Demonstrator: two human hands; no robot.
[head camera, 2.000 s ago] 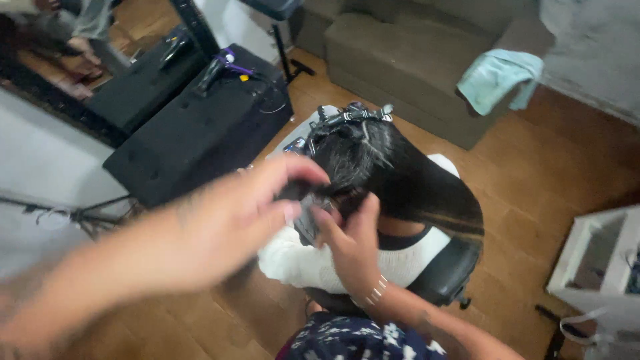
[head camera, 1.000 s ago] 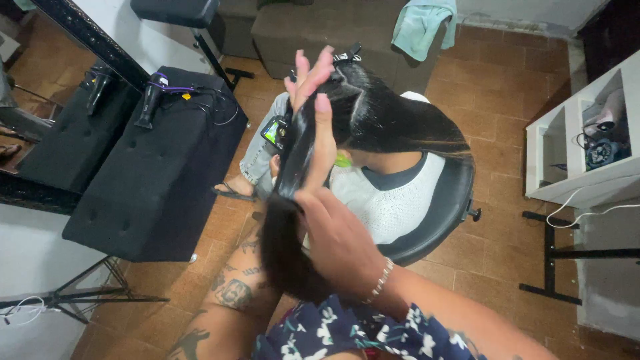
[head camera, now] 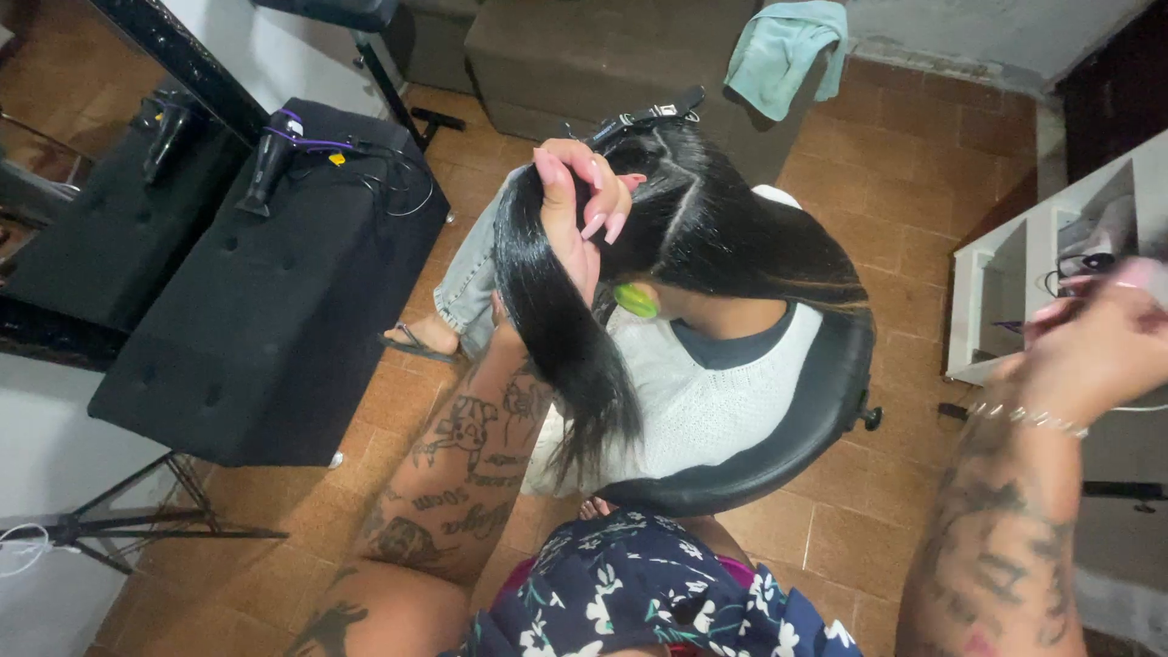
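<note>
A seated person's long dark hair [head camera: 748,228] hangs over the back of a black salon chair [head camera: 785,456], with a parting line across the scalp. My left hand [head camera: 579,205] is closed around a separate lock of straight hair [head camera: 575,328] beside the head, and the lock's end hangs down. Metal hair clips [head camera: 652,114] hold hair at the top of the head. A green object [head camera: 636,299] covers the ear. Out at the right edge, my right hand [head camera: 1100,338] is blurred by the white shelf unit; whether it holds anything cannot be told.
A hair dryer [head camera: 269,164] with its cord lies on a black tufted bench [head camera: 265,319] at left, beside a mirror. A brown sofa [head camera: 620,64] with a light green cloth [head camera: 789,55] stands behind. The white shelf unit [head camera: 1004,283] holds appliances. A black tripod stand [head camera: 137,520] is at lower left.
My right hand has moved from the lock of hair out to the right, near the shelf unit. The left hand still holds the lock beside the head.
</note>
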